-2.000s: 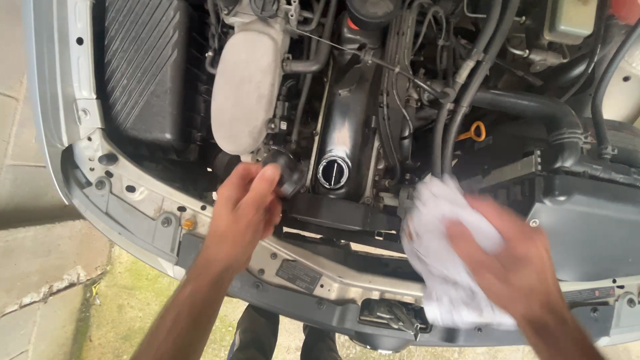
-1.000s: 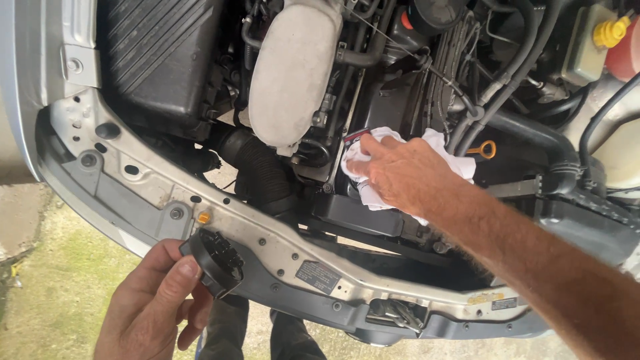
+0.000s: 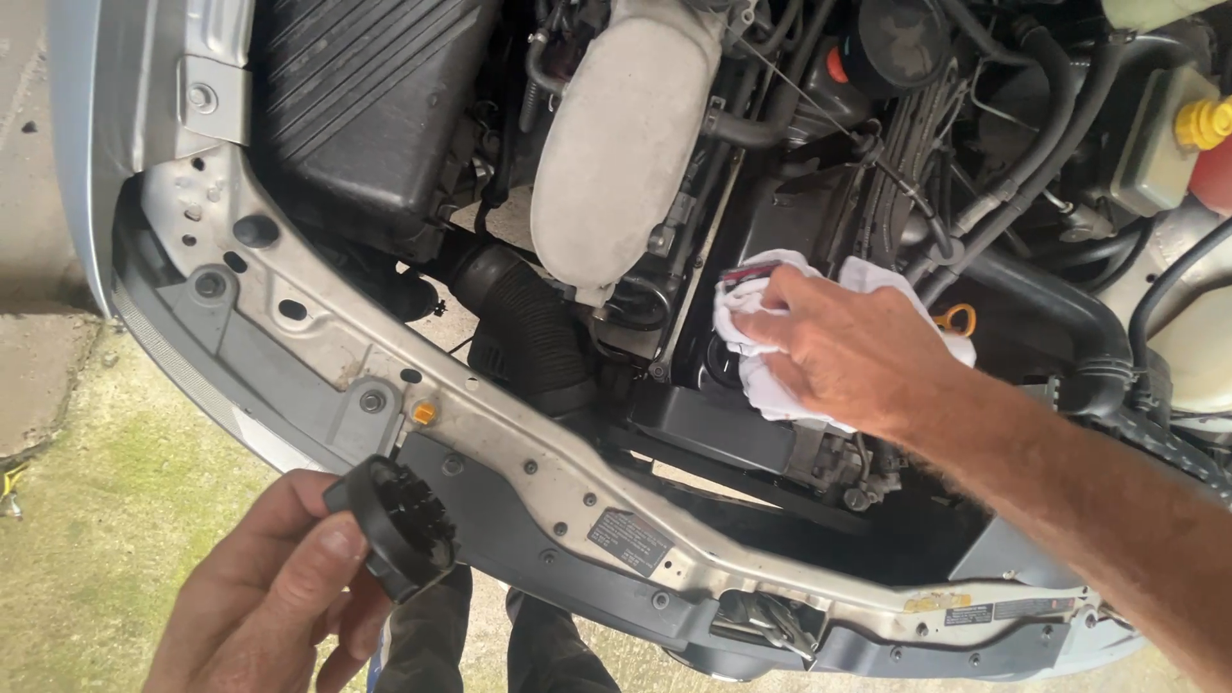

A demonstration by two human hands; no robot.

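Between the thumb and fingers of my left hand [image 3: 289,587] is a black plastic oil filler cap [image 3: 395,529], tilted, its dark wet-looking underside turned to the right. It is over the front edge of the car's engine bay. My right hand [image 3: 837,337] presses a bunched white cloth [image 3: 770,385] onto the black engine cover [image 3: 784,217], beside the round filler neck [image 3: 717,361], which the cloth partly hides. A dark and red edge of the cloth or of something in it shows near my fingertips.
A ribbed black air filter housing [image 3: 375,106] stands at the upper left, with a corrugated intake hose [image 3: 529,327] below it. The grey oval intake cover [image 3: 621,144] lies mid-bay. An orange dipstick handle [image 3: 956,320] is right of the cloth. The metal front crossmember [image 3: 510,399] and hood latch [image 3: 770,621] run nearest me.
Two seconds ago my left hand was near the filler neck, whose opening showed uncovered; it is now at the lower left with the cap. My right hand and the cloth have moved left onto the neck area.
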